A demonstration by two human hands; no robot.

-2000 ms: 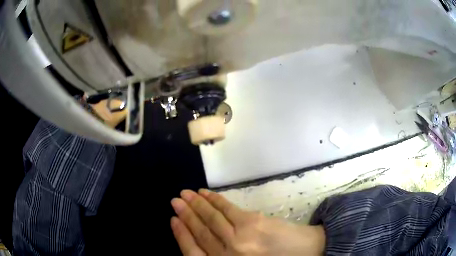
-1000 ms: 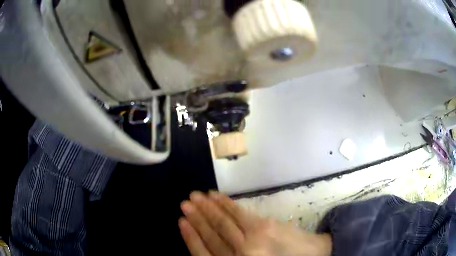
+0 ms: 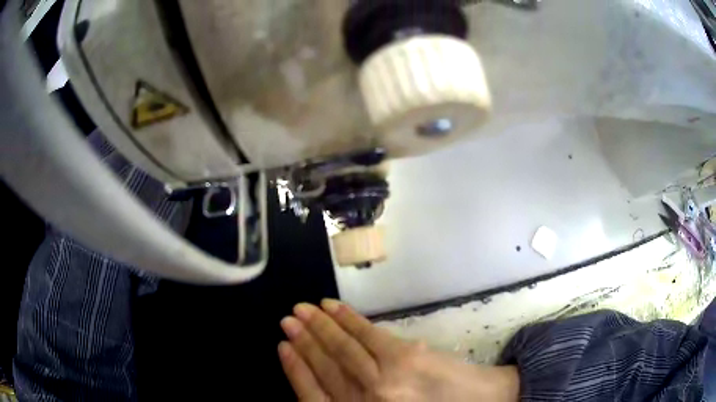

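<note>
Black cloth (image 3: 228, 330) lies under the white sewing machine head (image 3: 275, 86), its right edge running down beside the cream ribbed knob (image 3: 359, 245) low near the needle. The shiny presser foot (image 3: 290, 198) stands over the cloth near that edge. My right hand (image 3: 353, 353) lies flat on the cloth at its lower right edge, palm down, fingers together and pointing up-left, gripping nothing. My left hand is not in view; only its checked sleeve (image 3: 74, 306) shows at the left, running up behind the machine head.
A white chalk chip (image 3: 543, 242) lies on the white machine bed (image 3: 463, 228). Pink-handled snips (image 3: 688, 233) lie among small tools at the right end. The worn, plastic-covered table edge (image 3: 597, 294) runs below the bed. A larger cream knob (image 3: 424, 86) juts from the machine head.
My left hand, partly seen behind the head two seconds ago, has gone out of sight. The machine appears shifted right and lower in the picture. My right hand stays on the cloth.
</note>
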